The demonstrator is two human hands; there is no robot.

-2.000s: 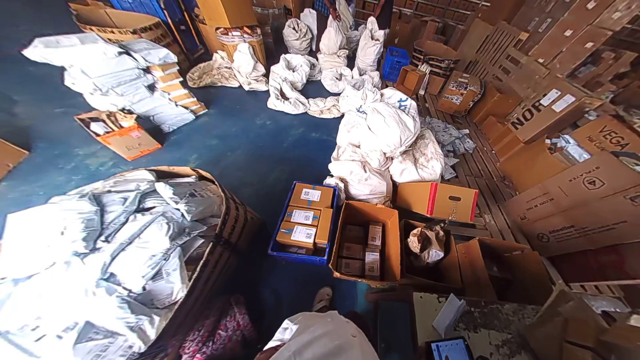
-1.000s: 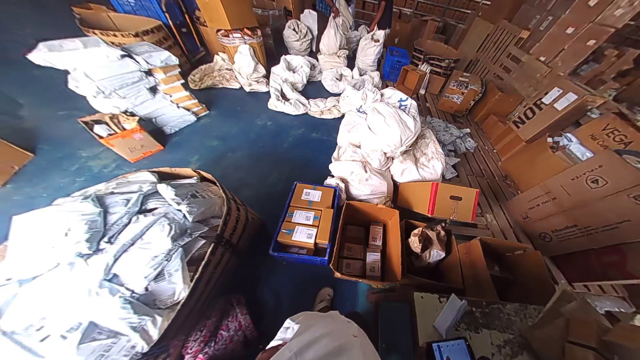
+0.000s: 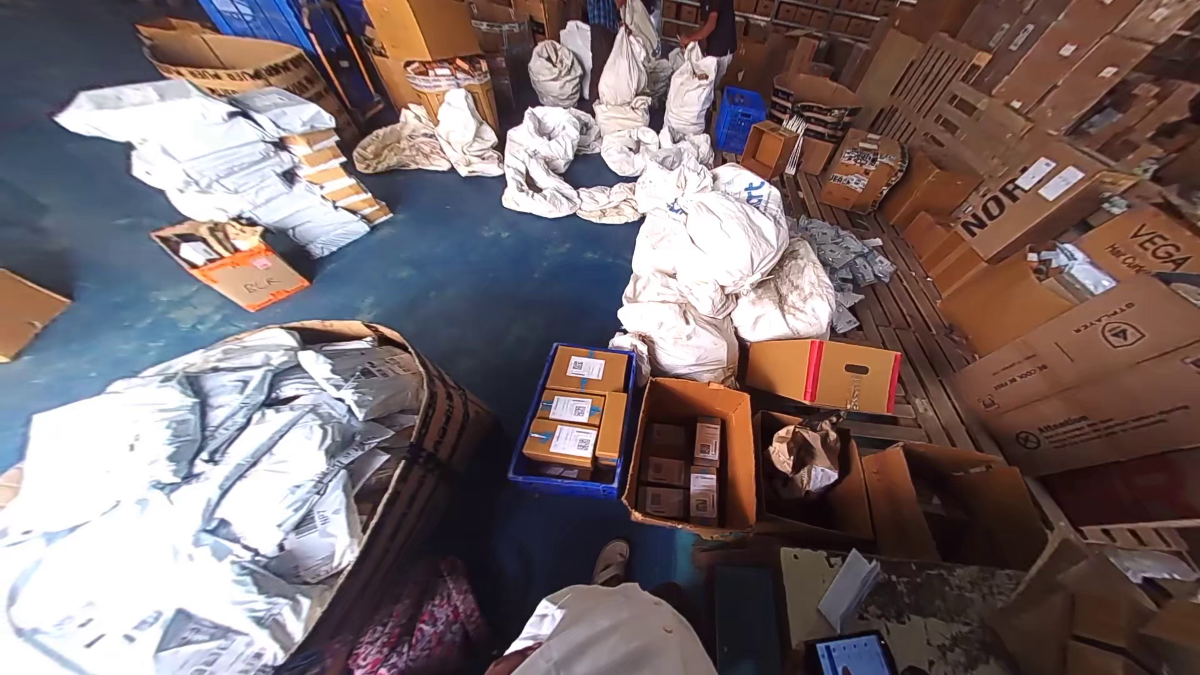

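Observation:
At the bottom edge, a sliver of skin [image 3: 511,660] shows beside white clothing [image 3: 614,633]; it may be part of my left hand, mostly hidden. A fingertip [image 3: 847,670] lies over the lit screen of a tablet or phone [image 3: 851,653] at the bottom right; whether it belongs to my right hand is unclear. Near the clothing are a shoe [image 3: 611,562], a blue plastic crate [image 3: 574,484] of labelled cartons [image 3: 572,441] and an open cardboard box [image 3: 742,469] holding small boxes [image 3: 703,492]. A folded white paper [image 3: 848,589] stands by the screen.
A large round cardboard bin [image 3: 441,422] of grey-white mailer bags [image 3: 234,469] fills the left, beside patterned cloth [image 3: 422,619]. White woven sacks [image 3: 694,262] are heaped ahead. Cartons [image 3: 1078,375] line the right over slatted pallets [image 3: 914,347]. A person [image 3: 717,33] stands at the far back.

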